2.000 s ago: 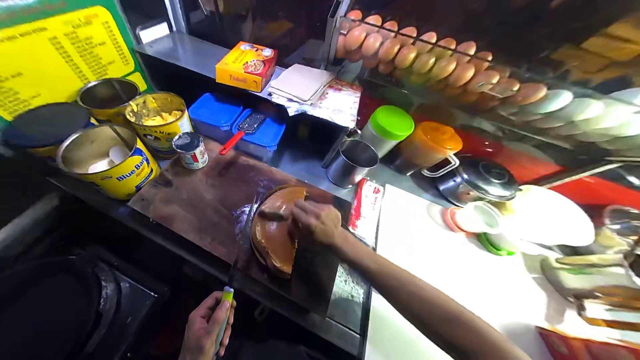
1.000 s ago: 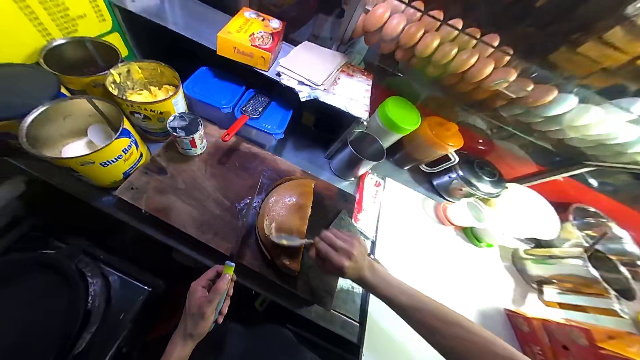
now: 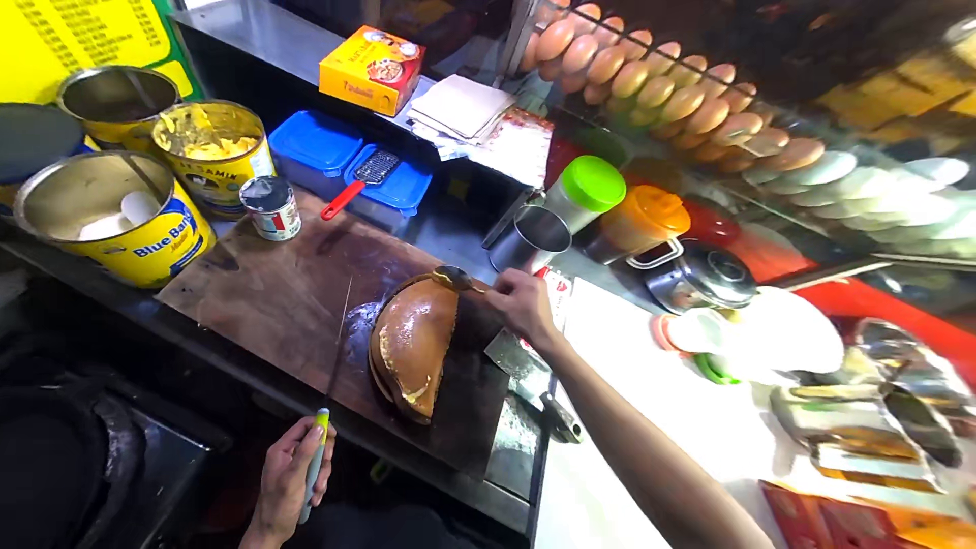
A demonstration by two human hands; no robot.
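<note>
A folded, half-round thick pancake (image 3: 415, 343), brown and shiny with pale spread on its face, lies on a dark wooden board (image 3: 282, 297). My right hand (image 3: 522, 305) holds a metal spoon (image 3: 452, 278), whose bowl is at the top edge of the pancake. In my left hand (image 3: 296, 473) is the grey and yellow-green handle of a long, thin-bladed knife (image 3: 341, 335); its blade points up over the board, left of the pancake and apart from it. A metal scraper with a dark handle (image 3: 562, 418) lies right of the board, partly under my right forearm.
Yellow tins (image 3: 183, 236), one with yellow spread (image 3: 255, 160), and a small can (image 3: 271, 210) stand at the left. Behind are blue-lidded boxes (image 3: 316, 145) with a red-handled grater (image 3: 362, 183), a steel cup (image 3: 541, 236) and lidded jugs (image 3: 652, 217). A black pan (image 3: 53, 457) is lower left.
The spoon in my right hand has moved from the pancake's face, across its lower part, up to its top edge. My left hand still holds the knife.
</note>
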